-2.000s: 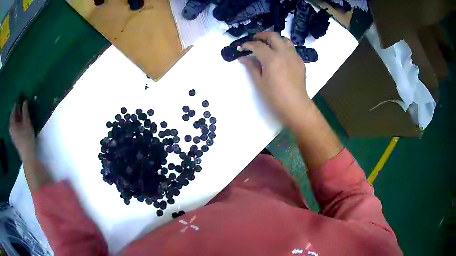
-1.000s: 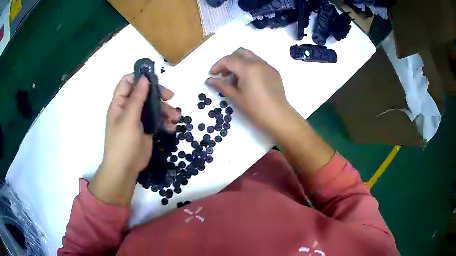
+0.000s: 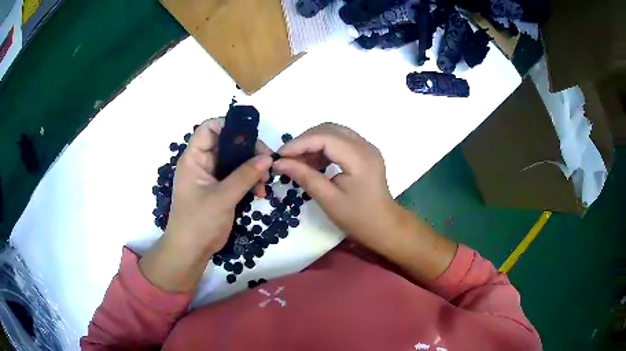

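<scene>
My left hand (image 3: 206, 188) holds an elongated black housing (image 3: 237, 137) upright above the heap, with the thumb across its lower part. My right hand (image 3: 343, 175) is beside it and pinches a tiny black disc (image 3: 276, 157) between thumb and index finger, close to the left thumb. The heap of small black discs (image 3: 261, 230) lies on the white sheet below and partly behind my left hand. One housing (image 3: 437, 84) with a pale spot lies singly on the sheet at the upper right.
A jumble of black housings (image 3: 391, 17) lies at the far edge on a white ribbed liner (image 3: 312, 31). A tan cardboard sheet (image 3: 240, 41) is to its left. An open brown carton (image 3: 508, 151) with torn white paper is at right. A clear plastic bag (image 3: 34, 301) is at lower left.
My left hand has come in from the far left and now holds a housing. My right hand has left the far housings, moved down toward my left hand, and now pinches a disc.
</scene>
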